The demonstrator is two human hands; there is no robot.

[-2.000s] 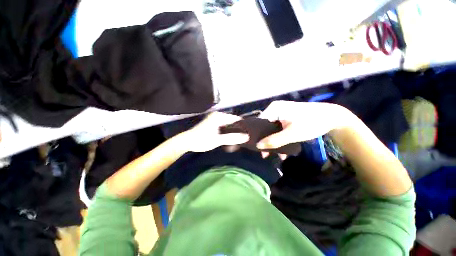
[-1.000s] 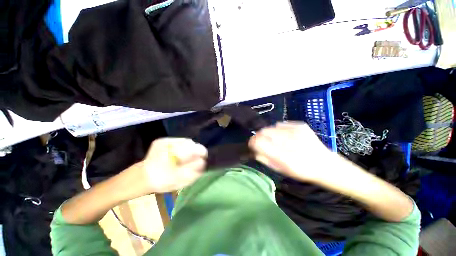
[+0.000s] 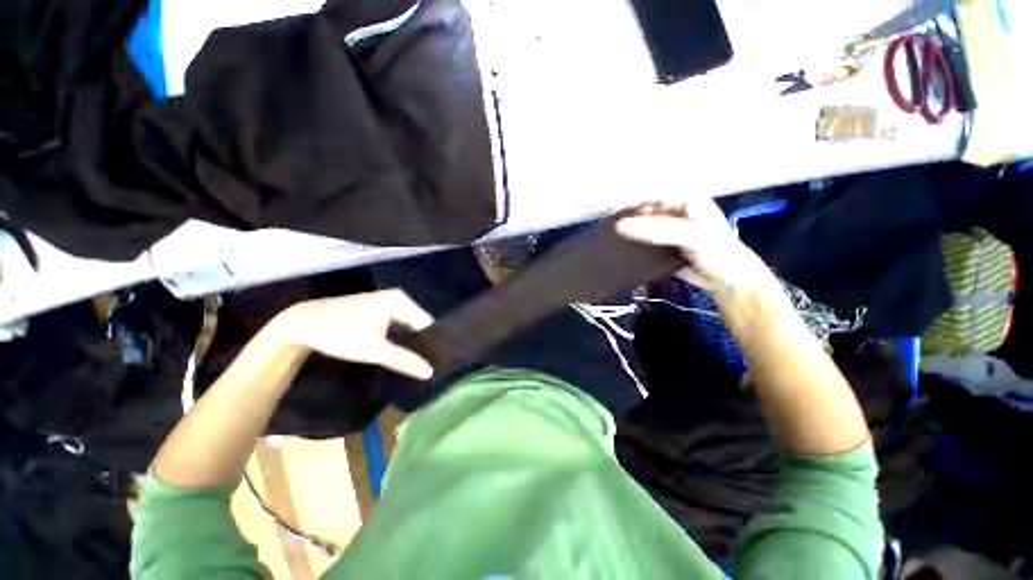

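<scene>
A short dark-brown fabric band (image 3: 544,289) is stretched slantwise over my lap, in front of the table edge. My left hand (image 3: 368,331) holds its lower left end between thumb and fingers. My right hand (image 3: 691,240) holds its upper right end, near the table edge. The large dark-brown garment piece (image 3: 340,147) lies on the table at the left, with a thin pale trim (image 3: 383,27) near its top and a pale line along its right edge.
The white table (image 3: 600,147) bears a black phone-like rectangle (image 3: 683,40), dark-red scissors (image 3: 920,77), small snips (image 3: 795,83) and a tan block (image 3: 847,122). Pale trim strands (image 3: 617,334) hang below the edge. A yellow-black bundle (image 3: 976,292) is at the right.
The band went from bunched in both hands to pulled out between them. Since one second ago, my right hand has risen towards the table edge, and the band now slants. The view has shifted.
</scene>
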